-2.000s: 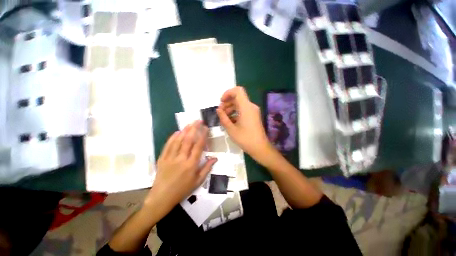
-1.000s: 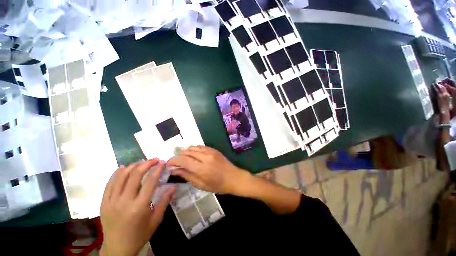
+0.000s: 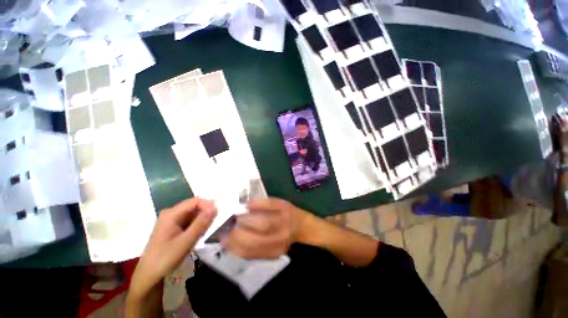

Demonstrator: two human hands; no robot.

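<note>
The white receiving sheet (image 3: 227,171) lies slanted on the green bench with one black piece (image 3: 215,143) on it. My left hand (image 3: 180,233) is at its lower left edge, thumb and fingertips pinched together; whether a thin film is between them cannot be told. My right hand (image 3: 261,228) is blurred, its fingers curled over the lower part of the sheet, beside a dark piece (image 3: 221,231) partly hidden between the hands. A pale flap sticks up by the right fingers. A white strip (image 3: 252,276) hangs below the right hand over my lap.
A lit smartphone (image 3: 303,149) lies right of the sheet. A fanned stack of sheets with black squares (image 3: 381,115) is farther right. A blank sheet stack (image 3: 118,186) and crumpled white liner (image 3: 37,192) are left. Another person's hand (image 3: 558,130) shows at the right edge.
The view first swung right. My hands moved from the upper black piece down to the sheet's near end. Since the last frame they have drawn slightly apart, and the right fingers have curled.
</note>
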